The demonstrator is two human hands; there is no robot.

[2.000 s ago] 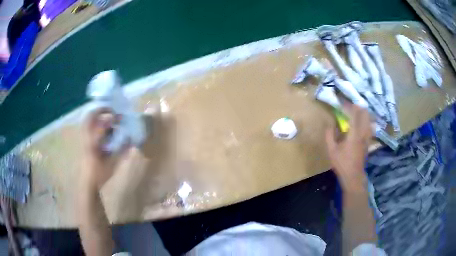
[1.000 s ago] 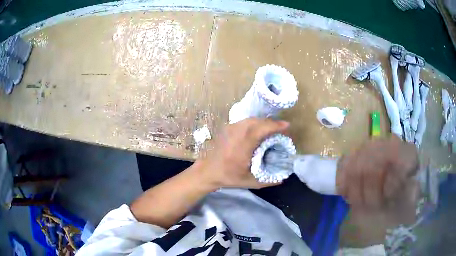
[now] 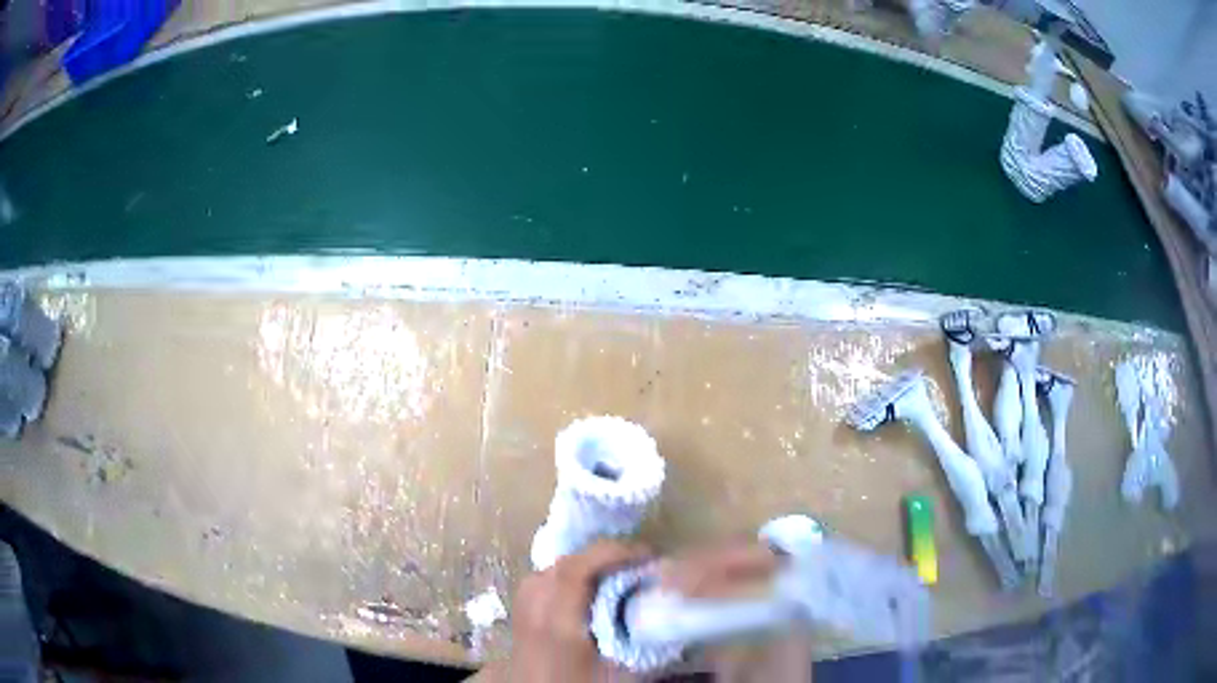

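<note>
A white ruffled hollow piece [image 3: 607, 467] with two frilly open ends lies at the bench's near edge; one end faces up, uncovered. My left hand [image 3: 554, 616] grips its lower part around the nearer opening. A white-grey leg piece [image 3: 707, 619] has its narrow end at or in that nearer opening; its wider, blurred end points right. My right hand [image 3: 741, 580] is on the leg piece close to the opening, blurred and partly cut off by the bottom edge. Whether the leg sits inside is hard to tell.
A white glue bottle [image 3: 790, 534] is partly hidden behind the leg piece. A green-yellow lighter [image 3: 921, 539] and several leg pieces [image 3: 981, 467] lie right. Small white parts [image 3: 1145, 434] are far right, grey pieces [image 3: 24, 360] far left. A ruffled assembly [image 3: 1048, 158] lies on the green belt.
The view has tilted up, showing more belt. The leg piece has come from the right up to the nearer ruffled opening, and my right hand has moved in close to my left.
</note>
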